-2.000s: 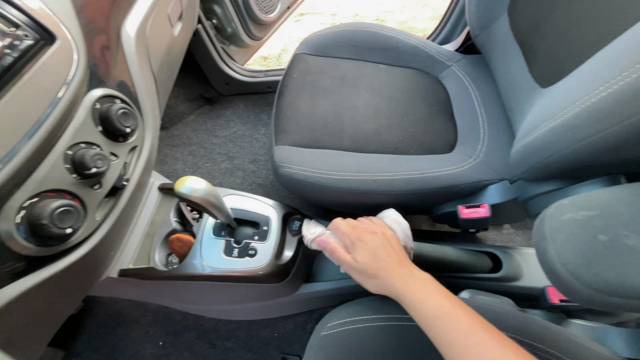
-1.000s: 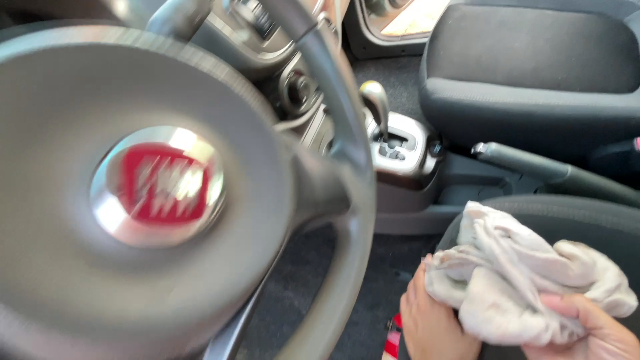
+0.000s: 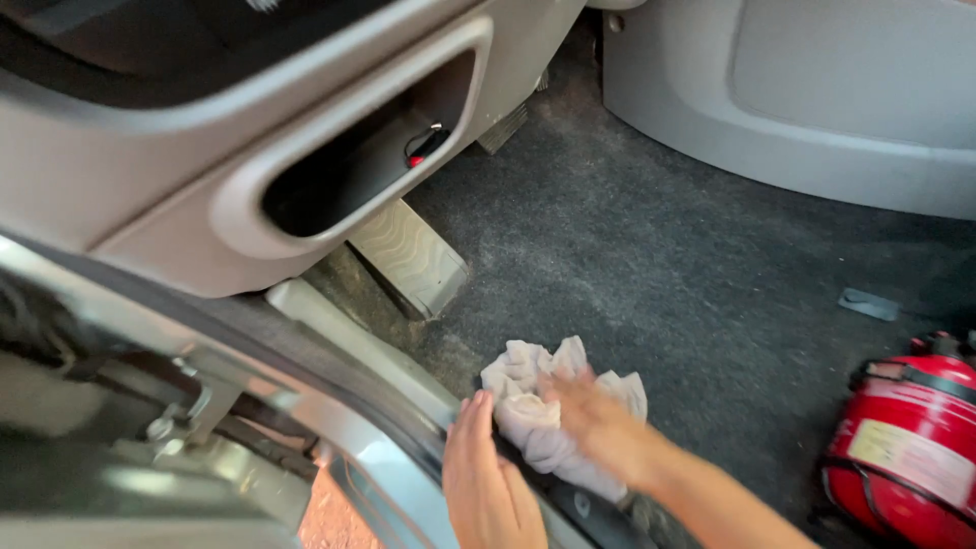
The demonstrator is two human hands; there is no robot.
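A crumpled whitish cloth [image 3: 534,442] lies bunched at the inner edge of the door sill, over the dark carpet. My right hand [image 3: 595,423], blurred, is on top of the cloth, its fingers pressed into the folds; whether they grip it I cannot tell. My left hand [image 3: 484,476] is flat and upright on the sill side, fingers together, beside the cloth's left edge, with nothing seen in it. The grey plastic sill trim [image 3: 374,351] runs up from the hands toward the dashboard.
A red fire extinguisher [image 3: 907,435] stands at the right. The grey footrest [image 3: 415,259] and pedals [image 3: 503,130] are under the dashboard. An open dashboard pocket [image 3: 366,152] holds a small black and red item. The door hinge [image 3: 183,427] is at lower left, the grey console side [image 3: 808,99] at upper right.
The view has swung from the gear lever and seats, past the steering wheel, to the driver's footwell. The cloth, held in both hands above the seat a second ago, is now down by the sill.
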